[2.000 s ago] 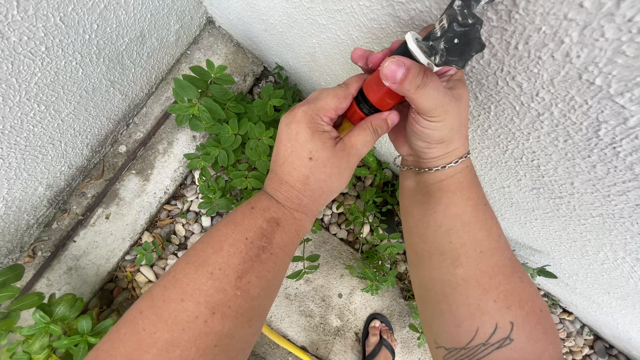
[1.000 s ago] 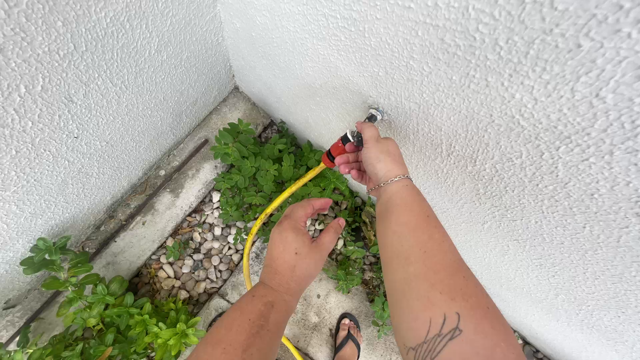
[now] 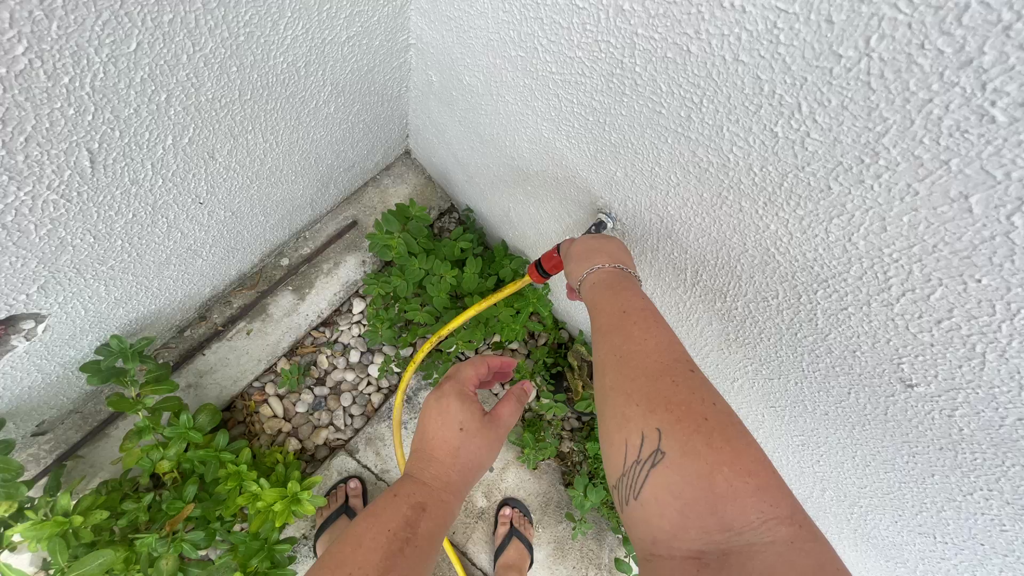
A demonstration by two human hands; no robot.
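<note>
A yellow garden hose [image 3: 436,340] curves up from the paving to a red and black hose connector [image 3: 546,265], which joins the outdoor tap [image 3: 600,223] on the right-hand wall. My right hand [image 3: 598,260], with a chain bracelet at the wrist, is closed around the tap just above the connector; its fingers and most of the tap body are hidden behind the hand. My left hand [image 3: 472,408] hangs in front of the hose's curve, fingers apart and slightly curled, holding nothing.
Textured white walls [image 3: 768,208] meet at a corner. Leafy green plants [image 3: 432,280] grow below the tap, with more [image 3: 184,472] at lower left. Pebbles [image 3: 328,392] lie beside a concrete ledge [image 3: 296,308] with a dark rod [image 3: 276,286]. My feet in black flip-flops [image 3: 514,534] stand on paving.
Two seconds ago both hands were on the hose connector. My left hand has let go and moved down; my right hand has shifted to the tap. The view has moved back considerably.
</note>
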